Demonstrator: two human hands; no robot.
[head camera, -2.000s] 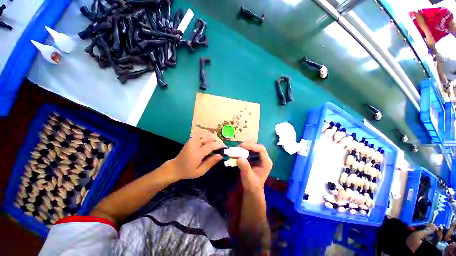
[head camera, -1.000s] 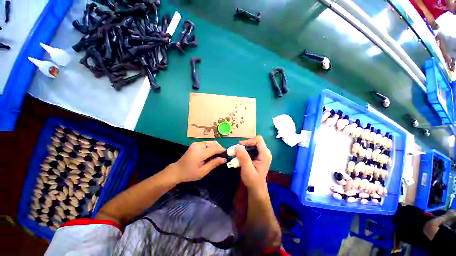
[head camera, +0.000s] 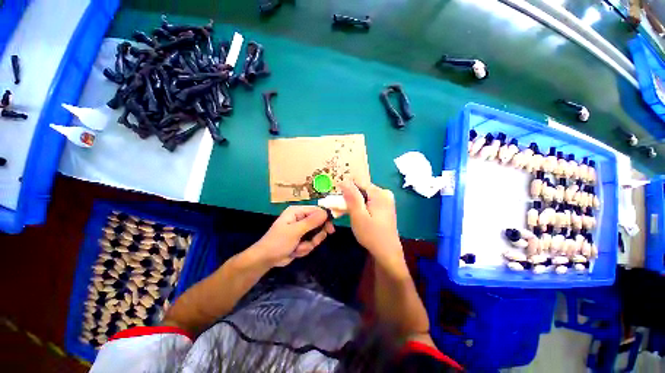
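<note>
My left hand (head camera: 297, 232) is closed on a black moulded part at the near edge of the green bench. My right hand (head camera: 370, 216) is beside it, its fingers on a pale piece (head camera: 335, 203) that meets the black part. Some dark material also shows at my right fingers; I cannot tell what it is. A tan cardboard pad (head camera: 299, 156) with brown spots lies just beyond my hands. A bright green round cap or pot (head camera: 322, 183) sits on it. The fingers hide much of the held parts.
Black parts (head camera: 175, 80) are heaped at left, near two white bottles (head camera: 76, 134). Crumpled white tissue (head camera: 418, 173) lies beside the right blue tray (head camera: 456, 218) with rows of pale-and-black pieces. A full blue crate (head camera: 84, 280) is lower left. Joined pieces (head camera: 478, 68) lie on the belt.
The view has shifted, so the right tray sits farther right and higher. My right hand has turned more upright, fingers nearer the green cap. The hands remain close together on the parts.
</note>
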